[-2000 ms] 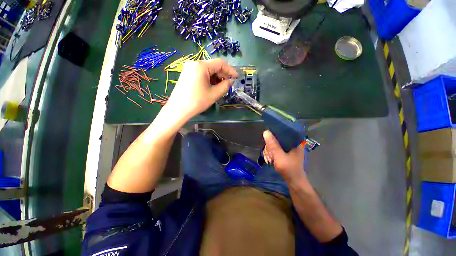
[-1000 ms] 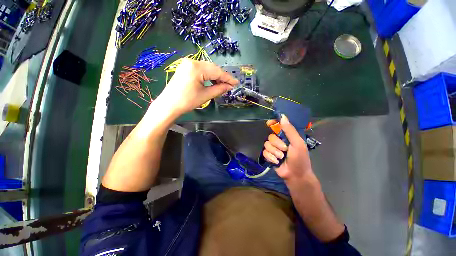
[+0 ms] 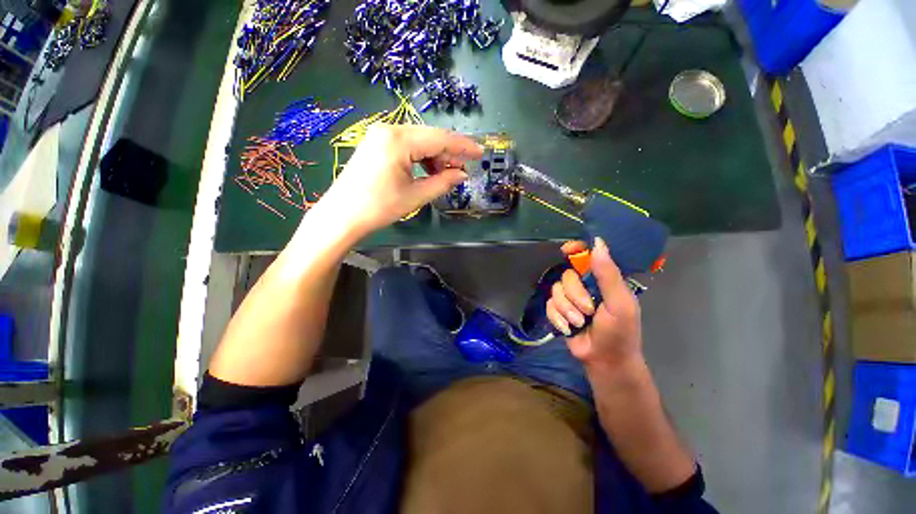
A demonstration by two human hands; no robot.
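My right hand (image 3: 600, 306) grips a dark blue soldering gun (image 3: 625, 233) with an orange trigger. Its metal tip points up and left, its end near the right side of the dark fixture (image 3: 499, 181) at the bench edge. My left hand (image 3: 397, 176) is over the left part of the fixture, thumb and forefinger apart; whether something small is between them cannot be made out. Yellow wires (image 3: 372, 127), blue wires (image 3: 309, 119) and red wires (image 3: 269, 173) lie left of the fixture, the yellow ones partly behind my left hand.
A heap of dark components (image 3: 407, 40) and finished wired parts (image 3: 279, 40) lie at the back. A brown round dish (image 3: 588, 106), a round tin (image 3: 697, 93) and a black hood on a white base (image 3: 547, 55) stand to the right. Blue bins (image 3: 884, 206) stand far right.
The soldering gun has moved right, its tip away from my left fingers. My left thumb and forefinger have parted slightly, while the left hand stays over the fixture.
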